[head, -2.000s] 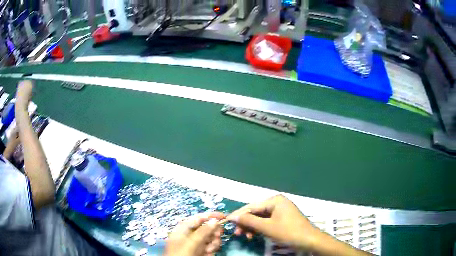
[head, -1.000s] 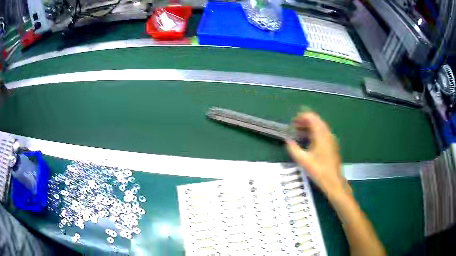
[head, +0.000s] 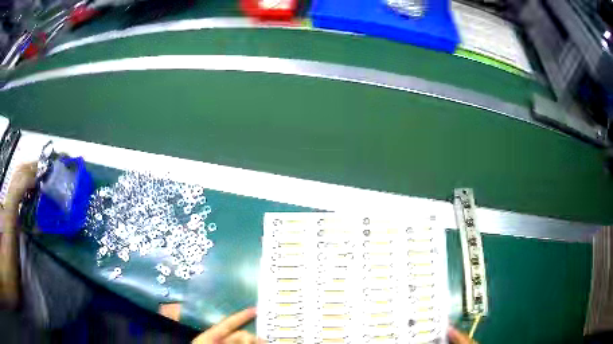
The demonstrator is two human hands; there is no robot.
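The white tray point(head: 309, 252) lies in front of me on the green bench, with columns of slots holding thin brass-coloured pins and a few dark rings. My left hand point(head: 232, 328) is at the bottom edge of the view, its fingers on the tray's left edge. My right hand point(head: 460, 337) is mostly cut off below; its fingertips are at the tray's right edge. A thin yellow piece point(head: 475, 326) shows beside it. A strip fixture point(head: 473, 259) with a row of dark round features lies right of the tray, its far end over the metal rail.
Loose silvery rings point(head: 158, 225) lie in a pile left of the tray. A blue bin point(head: 77, 195) holds a bottle. Another person's hand point(head: 21, 183) is beside it. Across the belt point(head: 269, 127) are a red bin point(head: 272, 9) and a blue shallow tray point(head: 390, 21). Stacked edges point(head: 600, 289) stand far right.
The strip fixture has moved from the belt, where my right hand was on it, to beside the tray. Both hands are now at the tray's sides. The tray sits straighter.
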